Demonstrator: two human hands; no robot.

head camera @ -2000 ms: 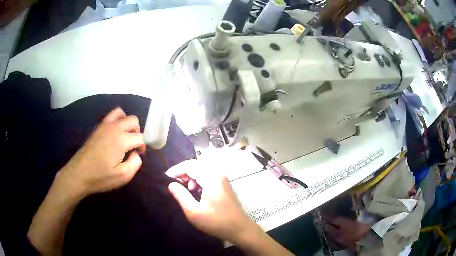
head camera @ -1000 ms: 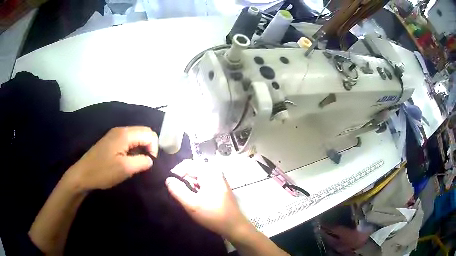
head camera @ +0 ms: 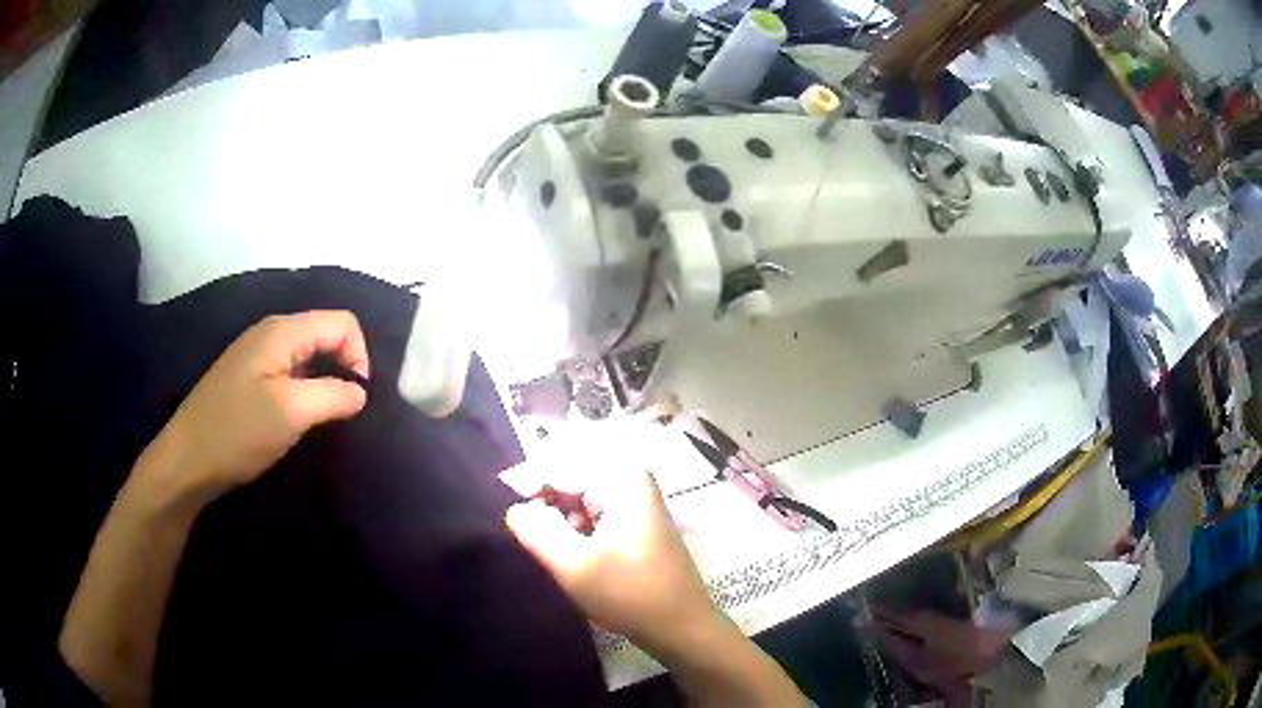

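A dark garment (head camera: 401,553) lies left of and in front of the white sewing machine (head camera: 817,208), over the table's front edge. My left hand (head camera: 263,408) is over the cloth, thumb and fingertips curled together on a fold of it, left of the white bar (head camera: 439,353). My right hand (head camera: 616,553) is in front of the needle area, thumb and finger pinching at the garment's right edge; glare washes out its fingertips. The presser foot area (head camera: 588,394) is partly lost in bright light. Thread snips (head camera: 761,481) with pink handles lie on the bed, right of my right hand.
Thread cones (head camera: 738,56) stand behind the machine. A small grey block (head camera: 907,418) is on the bed. A printed scale (head camera: 913,498) runs along the table's front edge. Fabric scraps (head camera: 1086,609) are heaped at lower right.
My hands have moved apart: the left to the left, the right to the right. The dark edge strip seen between my right fingers is now hard to see. The view has shifted slightly.
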